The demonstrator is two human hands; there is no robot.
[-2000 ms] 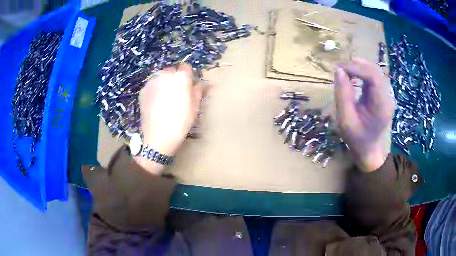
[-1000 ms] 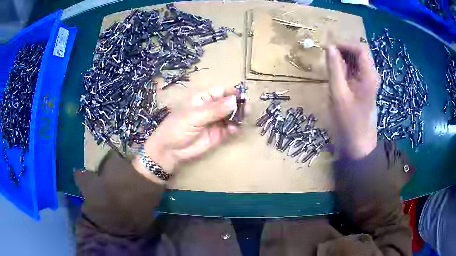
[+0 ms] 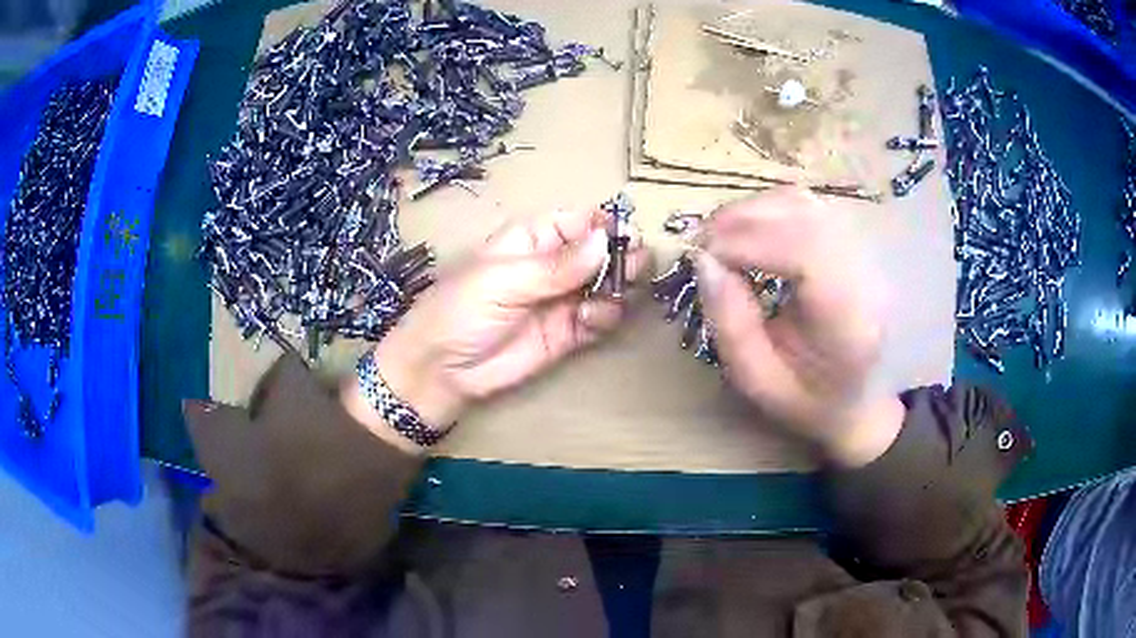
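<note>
My left hand (image 3: 523,299) holds one small dark assembly (image 3: 617,249) upright between thumb and fingers, its silvery end up, over the middle of the cardboard sheet. My right hand (image 3: 797,318) is just right of it, blurred, thumb and forefinger together. A thin pale stick seems to show at its fingertips, pointing towards the assembly; touching or apart I cannot tell. The right hand partly hides a small group of assemblies (image 3: 698,327). A large heap of assemblies (image 3: 336,175) lies left of my left hand.
A stained cardboard pad (image 3: 685,94) with a white dab (image 3: 792,92) and thin sticks (image 3: 754,41) lies at the upper right. More assemblies (image 3: 1009,224) lie at right. A blue bin (image 3: 125,274) full of parts stands at left. The large cardboard sheet (image 3: 561,424) covers the green bench (image 3: 598,496).
My left hand came from the heap to the middle and now holds an assembly. My right hand moved from the pad's edge down and left, close to that assembly.
</note>
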